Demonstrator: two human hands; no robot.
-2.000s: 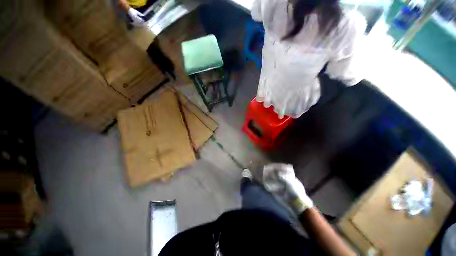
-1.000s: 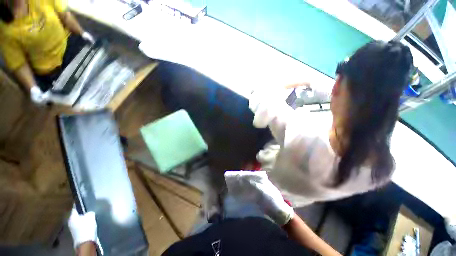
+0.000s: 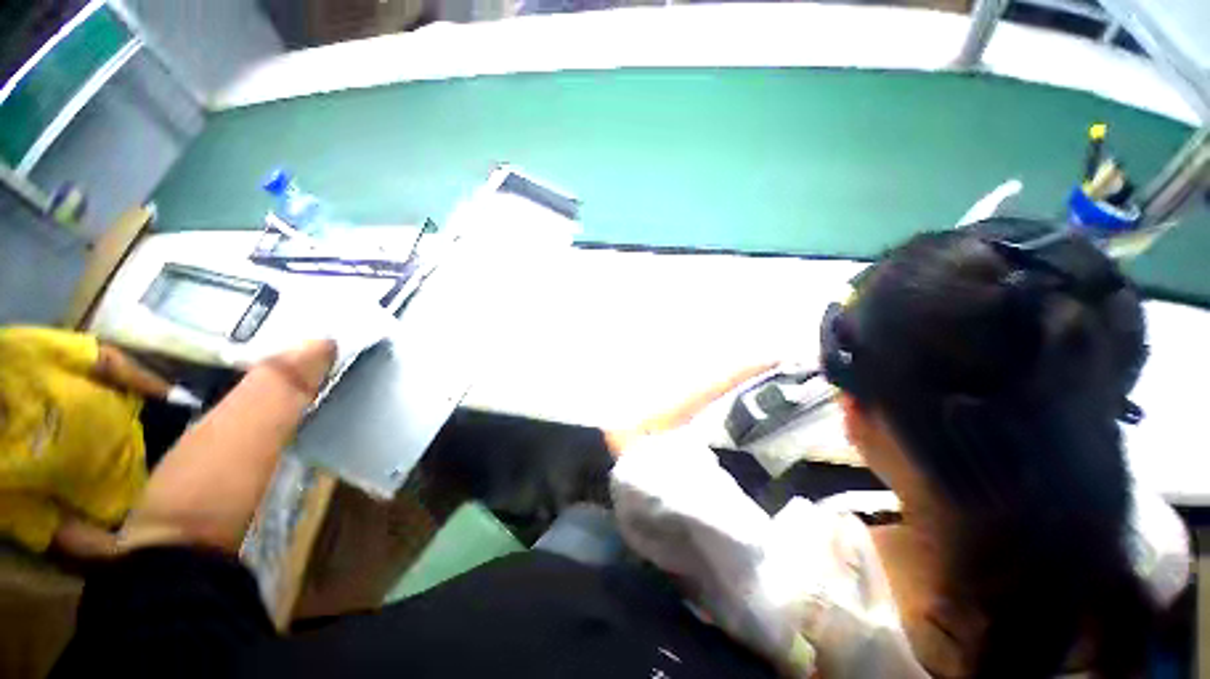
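A long metal chassis [image 3: 385, 414] with a plain silver-grey face hangs tilted over the bench's front edge. My left hand [image 3: 358, 332], in a white glove, is at its upper left edge and holds it; the glove is washed out against the white bench, so the fingers are hard to make out. My left forearm comes in bare from the lower left. My right hand is not in view.
A seated person in white [image 3: 982, 438] works on a chassis at the right. A person in yellow [image 3: 67, 425] is at the left. On the white bench [image 3: 597, 318] stand a framed housing [image 3: 206, 303], a blue-capped bottle [image 3: 292, 199] and a pen cup [image 3: 1104, 210]. A green stool [image 3: 458, 547] is below.
The view has swung up to the bench. My left hand has carried the chassis from low at the left to the bench edge. My right hand has gone out of view.
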